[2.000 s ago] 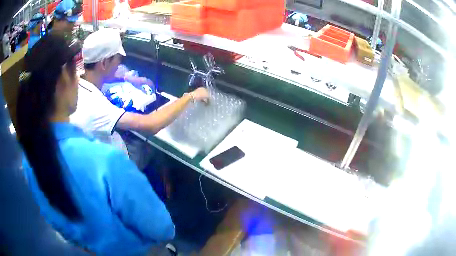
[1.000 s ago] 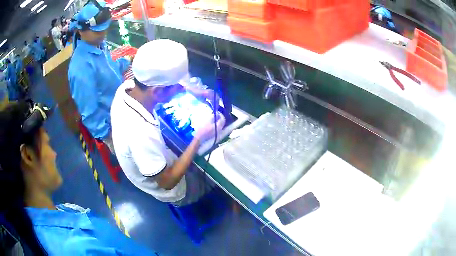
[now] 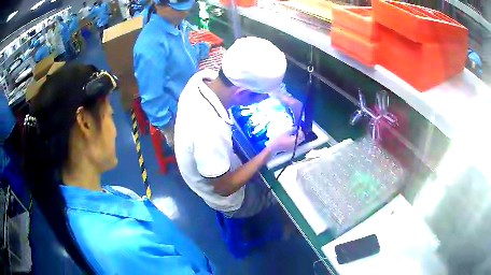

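Note:
Neither of my hands is in the picture. Nearest in front of me on the bench, a black smartphone (image 3: 357,248) lies on a white mat (image 3: 401,236). Beyond it a large bumpy transparent tray slab (image 3: 350,182) lies on another white mat. A clear, glossy figure with several limbs (image 3: 375,115) stands at the slab's back edge. Whether it touches the slab is unclear.
A person in a white cap (image 3: 210,129) bends over a brightly lit blue tray. A person in blue (image 3: 124,215) is close at left, another (image 3: 161,59) behind. Orange bins (image 3: 422,53) stand on the white shelf (image 3: 457,107). Yellow-black floor tape (image 3: 141,161) runs at left.
The view has swung left, so the bench, phone and slab sit further right. The white-capped person's hand has left the slab and is at the lit tray. The red-handled pliers are out of view.

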